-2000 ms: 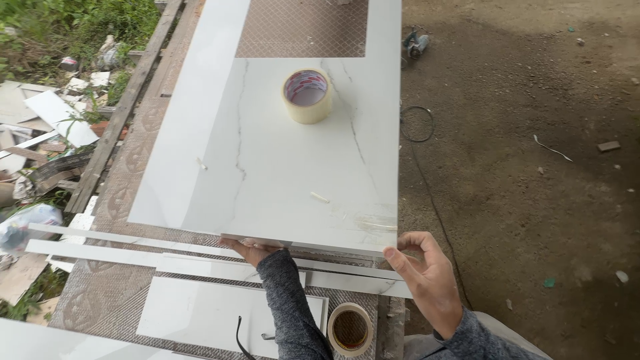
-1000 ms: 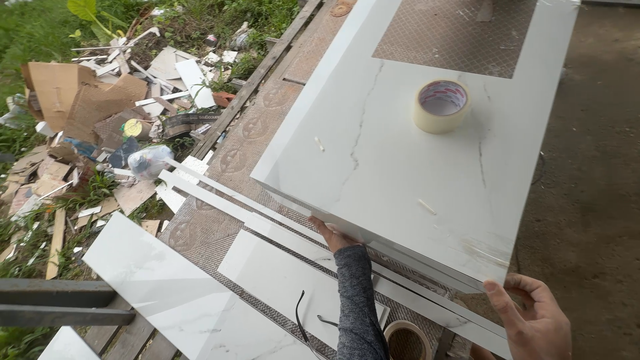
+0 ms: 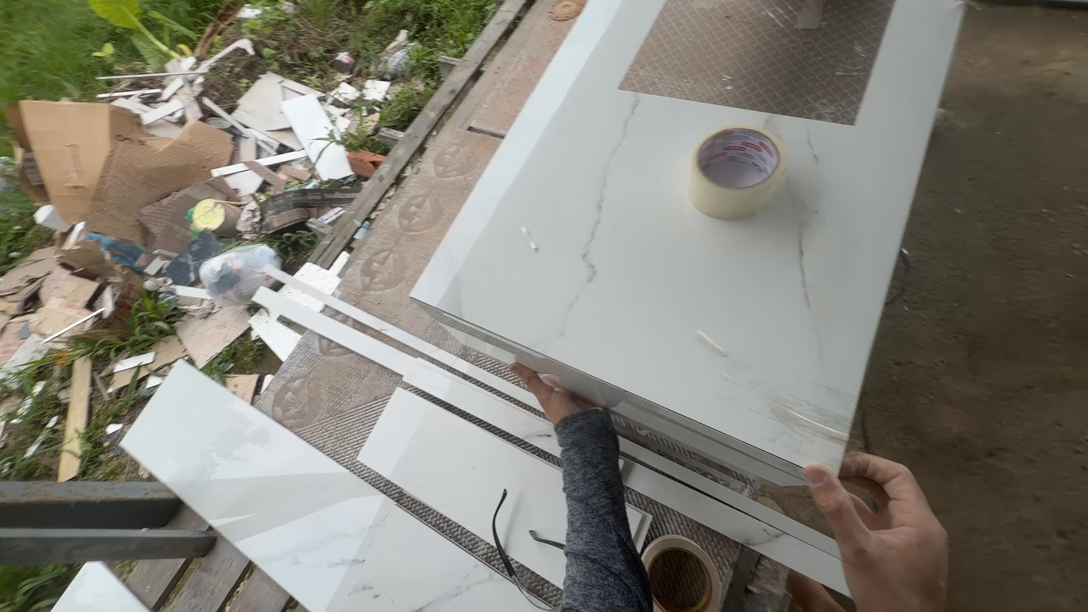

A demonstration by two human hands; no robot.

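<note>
A large white marble-patterned tile (image 3: pixel 680 255) with a rectangular cutout lies over the work surface. My left hand (image 3: pixel 552 393) reaches under its near edge, the fingers partly hidden there. At the near right corner my right hand (image 3: pixel 884 518) has its thumb on the tile's edge and its fingers curled beside it. A roll of clear tape (image 3: pixel 738 172) rests on the tile, with two small white pieces lying nearer me. Clear tape (image 3: pixel 807 416) is stuck near the right corner. Whether either hand bears the tile's weight is not plain.
White tile strips (image 3: pixel 340 333) and cut tile pieces (image 3: pixel 280 493) lie on the near side. A second tape roll (image 3: pixel 680 574) and dark eyeglass temples (image 3: pixel 501 535) are close to my left sleeve. Cardboard (image 3: pixel 76 161) and tile scraps litter the grass at left; a metal rail (image 3: pixel 85 506) is lower left.
The view has swung to the left, showing more of the scrap pile. Both hands remain at the near edge and corner of the large tile; the tape roll still sits on it.
</note>
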